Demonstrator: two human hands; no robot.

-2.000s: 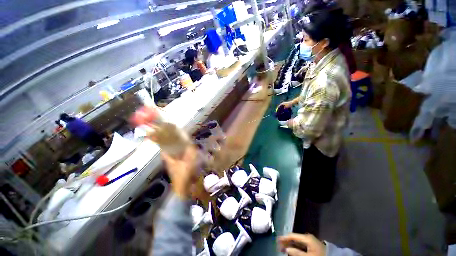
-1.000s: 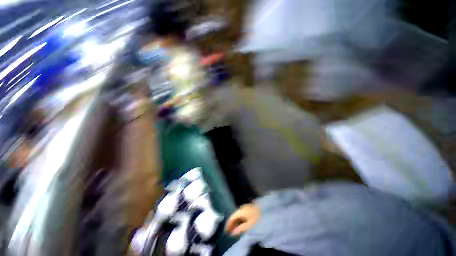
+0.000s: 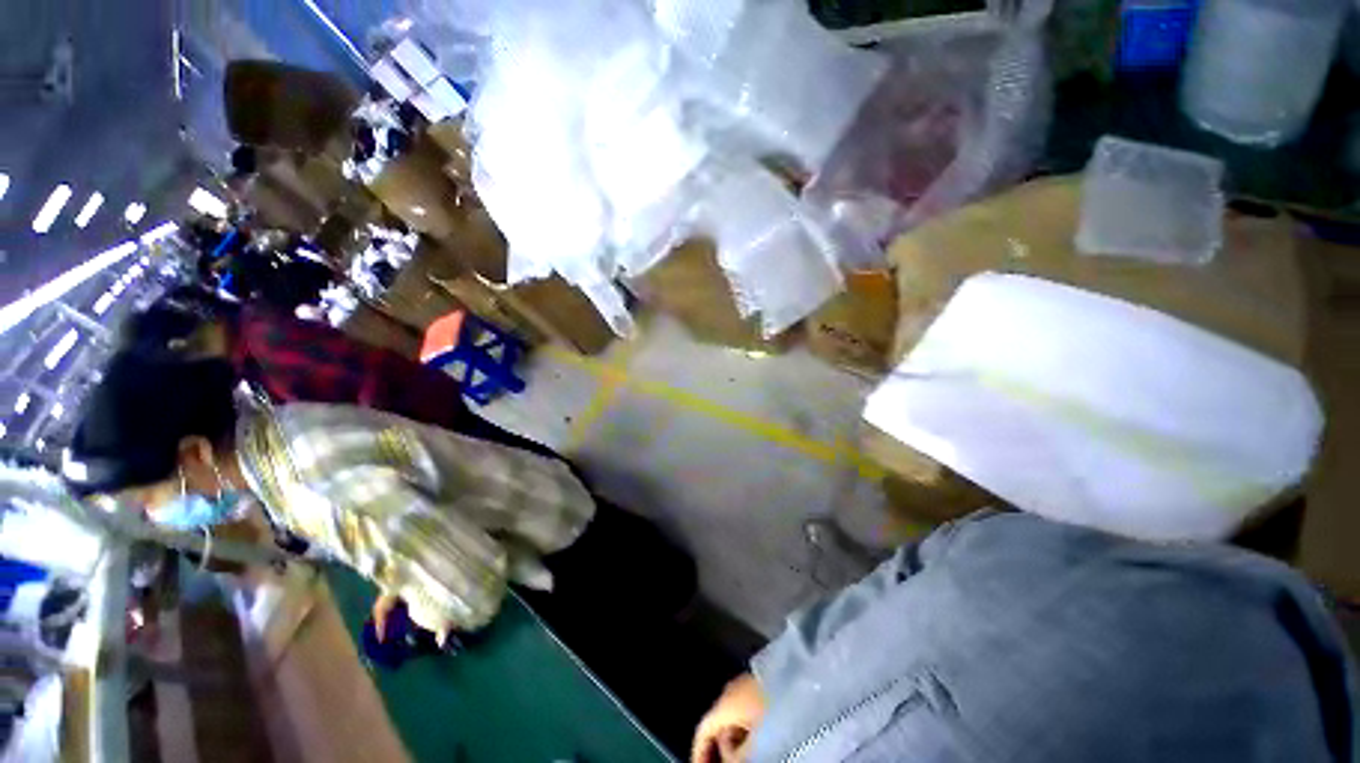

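Observation:
My right hand (image 3: 728,722) shows at the bottom edge beside the green belt (image 3: 485,693). Its fingers are curled and cut off by the frame, so whether it holds anything cannot be told. My grey sleeve and shoulder fill the lower right. My left hand is not in view. A smooth white stack of bags or sheets (image 3: 1096,403) lies on a brown carton at the right. A large heap of clear bubble bags (image 3: 582,142) stands across the aisle at the top. No camera units show near my hand.
A person in a checked shirt (image 3: 395,499) stands at the belt on the left, one hand on a dark blue cloth (image 3: 391,638). An orange-and-blue stool (image 3: 470,355) stands on the yellow-lined floor behind. A small clear bag stack (image 3: 1148,201) lies on brown cartons. A brown board (image 3: 336,678) borders the belt.
The view has swung right and tilted, bringing the bag heap and white stack into sight. My left hand and the white-and-black units have left the picture. My right hand is now at the bottom edge.

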